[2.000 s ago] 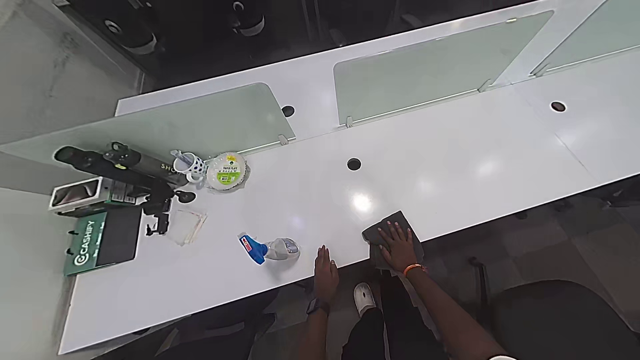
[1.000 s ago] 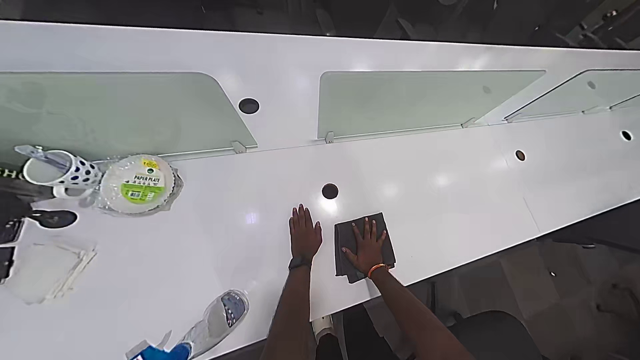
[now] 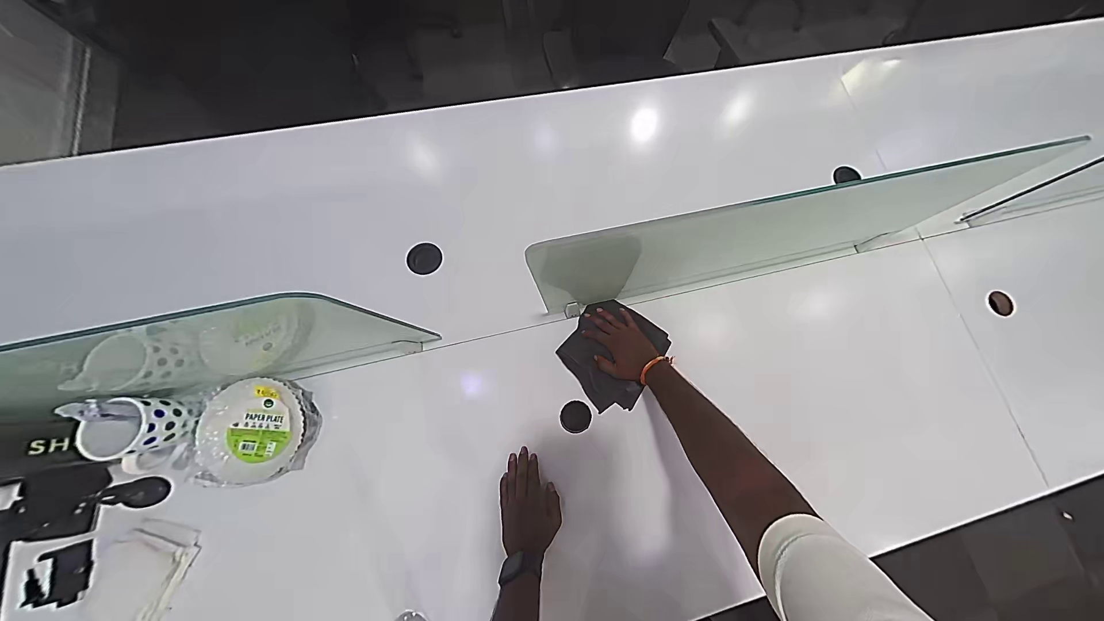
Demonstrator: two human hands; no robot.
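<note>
A dark grey folded cloth [image 3: 580,360] lies on the white desk [image 3: 414,431], close to the foot of the middle frosted glass divider [image 3: 707,241]. My right hand [image 3: 623,343], with an orange band at the wrist, presses flat on it, fingers spread. Nearer to me, my left hand [image 3: 528,507] rests palm down on the bare desk top, with a dark watch [image 3: 520,567] on its wrist; it holds nothing. Between the two hands is a round black cable grommet [image 3: 575,417].
At the left stand a wrapped pack of paper plates [image 3: 252,431], a polka-dot mug [image 3: 129,429] and black items [image 3: 60,500] beside a clear plastic packet [image 3: 151,569]. Another glass divider [image 3: 345,336] rises behind them. An uncovered cable hole [image 3: 1000,303] is at the right.
My right hand and the cloth have moved from the desk's near edge to the foot of the glass divider. The left hand stays flat on the desk. The view has shifted.
</note>
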